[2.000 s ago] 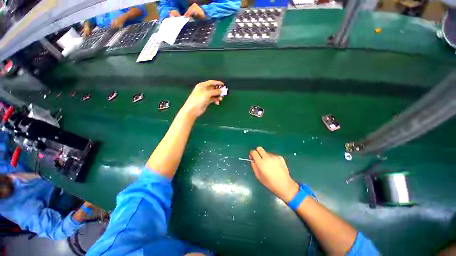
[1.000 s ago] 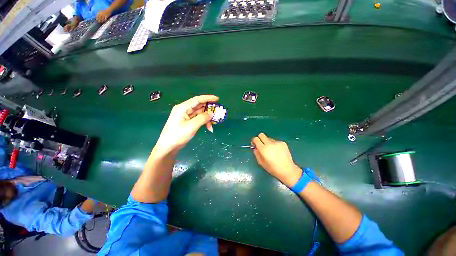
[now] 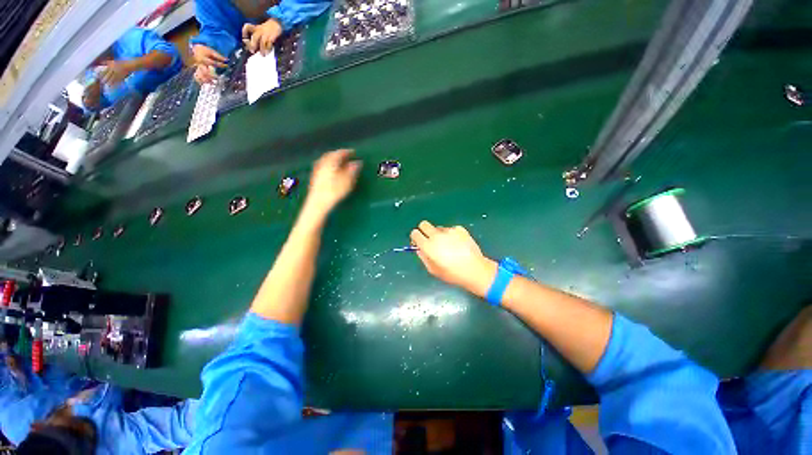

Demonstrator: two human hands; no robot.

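Note:
Small rounded dark electronic modules lie spaced in a line on the green bench. One module (image 3: 287, 185) lies left of my left hand, another (image 3: 389, 169) to its right. My left hand (image 3: 336, 180) is stretched out over the bench between them, blurred, fingers bent; no module shows in it, and its inner side is hidden. My right hand (image 3: 450, 255) is closed on a slim pen-like tool (image 3: 405, 250) pointing left, low over the bench. The tool's exact tip is unclear. A blue strap (image 3: 502, 281) is around my right wrist.
A wire spool (image 3: 661, 223) stands at right, near a grey metal post (image 3: 663, 93). Black fixture (image 3: 120, 329) with red handles at left. Trays of parts (image 3: 369, 24), a white sheet (image 3: 262, 75) and other workers' hands (image 3: 263, 35) are across the bench. White specks (image 3: 398, 204) lie before me.
My left hand first brought a white-and-dark module nearer, then moved away to the module line; that module no longer shows in it. My right hand keeps the tool. The view has turned and shifted.

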